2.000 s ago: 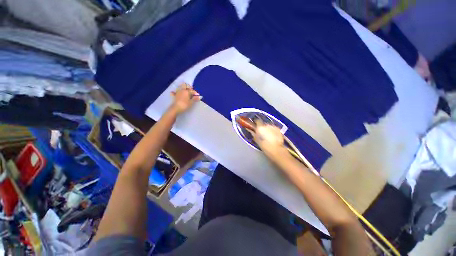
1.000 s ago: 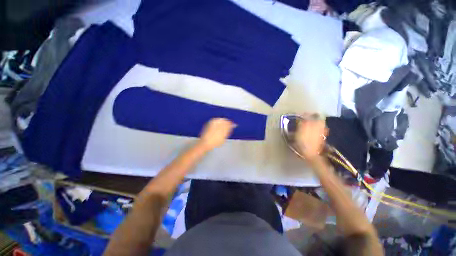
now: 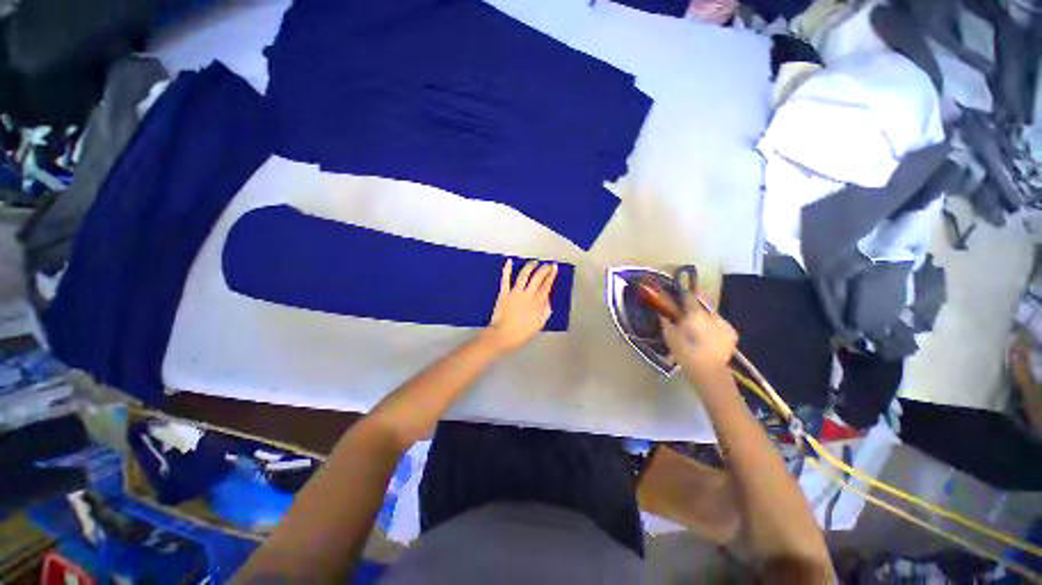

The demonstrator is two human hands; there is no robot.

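A long navy fabric panel (image 3: 366, 269) lies flat on the white-covered table (image 3: 457, 383), its rounded end at the left and its straight end at the right. My left hand (image 3: 524, 304) rests on the panel near its straight end, fingers spread, holding nothing. My right hand (image 3: 699, 334) grips the brown-orange handle of the steam iron (image 3: 640, 320). The iron is on the table cover just right of the panel, apart from it. Its underside is hidden.
A wide navy stack of cut pieces (image 3: 446, 103) lies behind the panel. A navy layer (image 3: 149, 229) hangs over the table's left edge. A dark pad (image 3: 777, 337) is right of the iron. A yellow hose (image 3: 868, 480) runs right. White and grey cloth (image 3: 851, 126) is heaped at right.
The iron has left the panel and moved to its right in my right hand. My left hand has moved from beside the rounded end to the straight end. The camera view has turned.
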